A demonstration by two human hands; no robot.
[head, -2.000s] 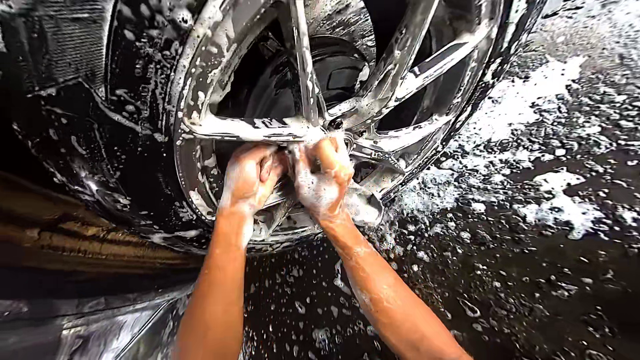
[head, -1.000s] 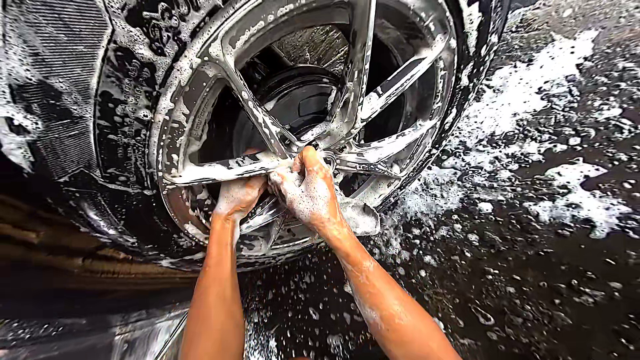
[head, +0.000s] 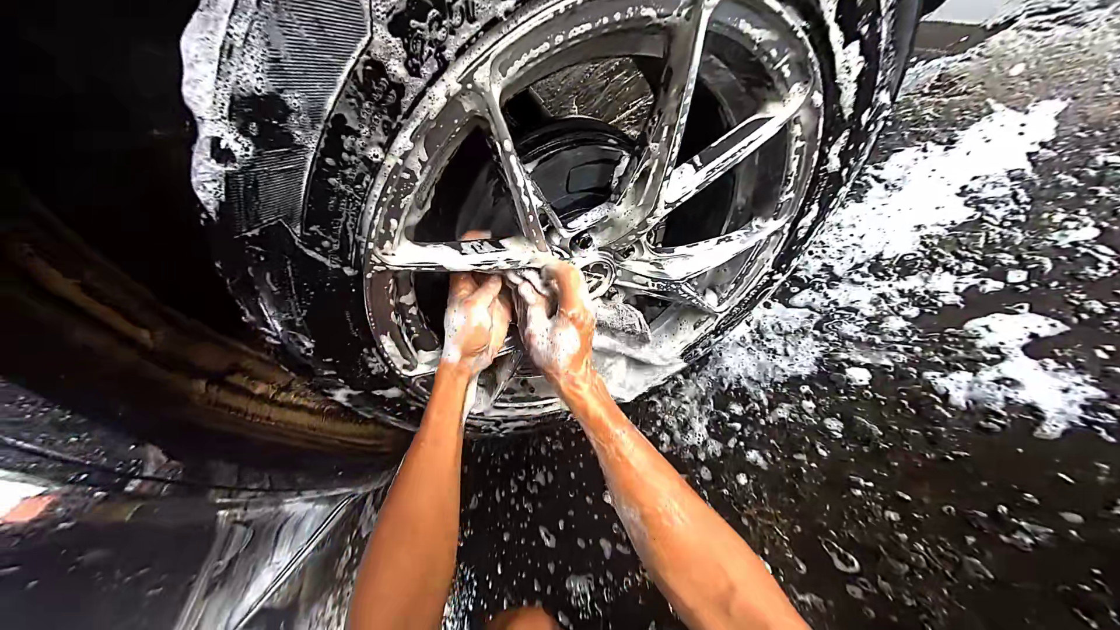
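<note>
A soapy alloy car wheel [head: 674, 131] with several spokes fills the upper middle, inside a black tyre [head: 289, 131] streaked with foam. My left hand [head: 474, 324] is at the left spoke [head: 437, 255], its fingers partly behind it. Close beside it, my right hand [head: 556, 324] has curled fingers at the inner end of that spoke, near the hub [head: 599, 273]. Suds coat both hands. A greyish, foamy piece, perhaps a cloth, shows between the fingertips; which hand grips it is unclear. A brake disc or drum [head: 573, 166] is visible behind the spokes.
Dark wet ground [head: 875, 507] with white foam patches [head: 1015, 350] and droplets lies to the right and below. The dark wheel arch edge [head: 175, 350] curves along the left, with glossy bodywork [head: 96, 542] beneath it. Part of a knee or foot shows at the bottom edge.
The right hand has turned from lying over the hub, back upward, to a curled pose beside the left hand. Left fingers now show above the spoke.
</note>
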